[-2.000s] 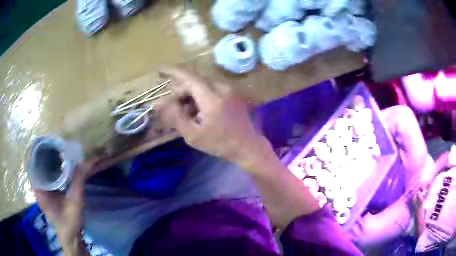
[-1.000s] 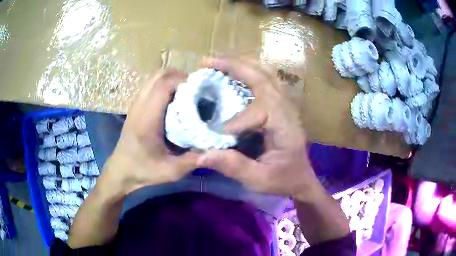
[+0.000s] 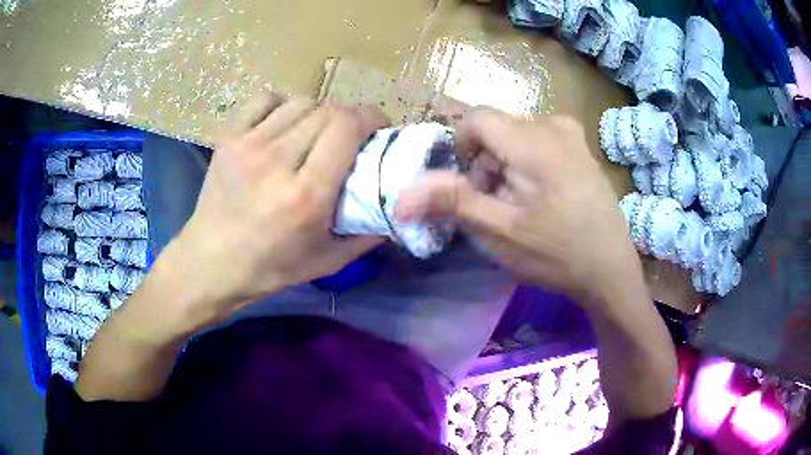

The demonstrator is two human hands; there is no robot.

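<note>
A grey-white joined piece, a tubular body with a collar against its end and a dark seam between them, lies on its side over the bench's front edge. My left hand is closed around the body end. My right hand is at the collar end, its thumb against the collar; its fingers are blurred and partly hide that end. Part of the cardboard pad shows behind my left hand.
Collars are heaped at the bench's right, with tubular bodies behind them. A blue crate of ridged pieces stands at left. A pinkish crate of ring-like pieces stands at lower right. The brown bench spans the back.
The joined piece has turned from its collar opening facing me to lying sideways. My right hand has shifted right and round to the collar end. The view has shifted slightly.
</note>
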